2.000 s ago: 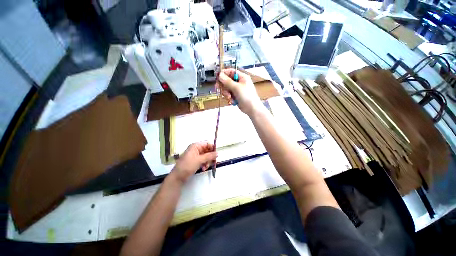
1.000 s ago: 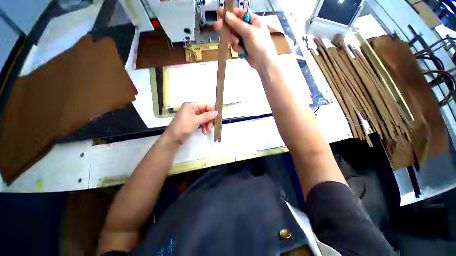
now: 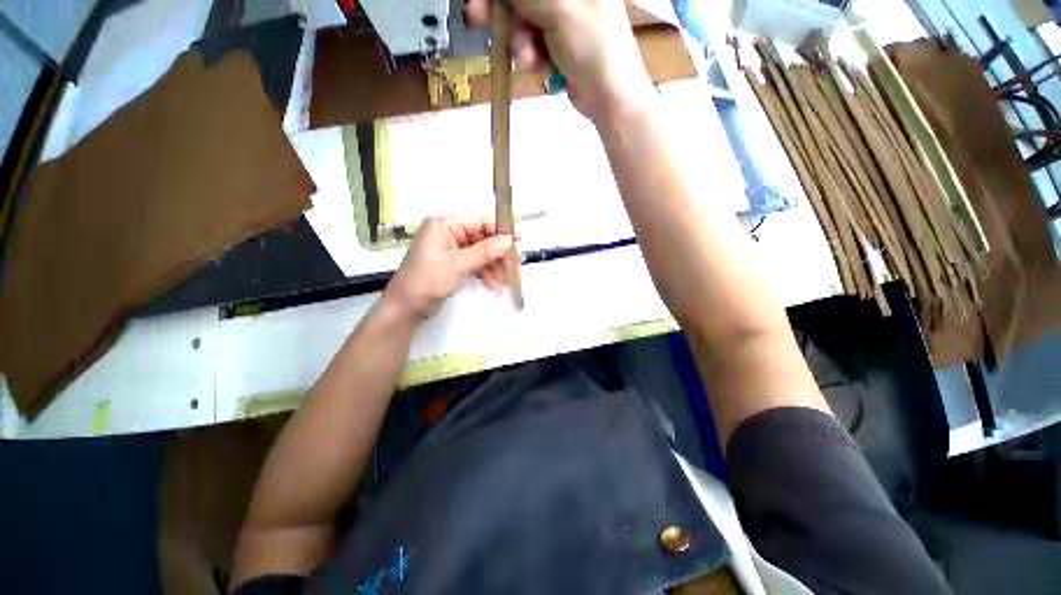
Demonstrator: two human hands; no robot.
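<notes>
A narrow brown strap (image 3: 501, 145) runs upright between my hands, in front of the white template (image 3: 448, 174). My left hand (image 3: 451, 262) pinches it near its lower end, which hangs just below my fingers. My right hand (image 3: 570, 47) holds it at the top edge of the picture, so the strap's upper end is cut off. A bit of a teal tool (image 3: 556, 81) shows under my right hand; most of it is hidden. A brown panel (image 3: 355, 81) lies by the yellow clamp foot (image 3: 451, 84).
Brown panels (image 3: 151, 198) are stacked at the left. A pile of brown straps (image 3: 855, 163) with a pale strip (image 3: 931, 145) lies at the right on a brown sheet (image 3: 972, 105). The machine head (image 3: 401, 21) is cut off by the top edge.
The view has tipped down, so the machine and screen have moved up and partly out. The strap stays between my hands and has turned. My right hand now reaches the top edge.
</notes>
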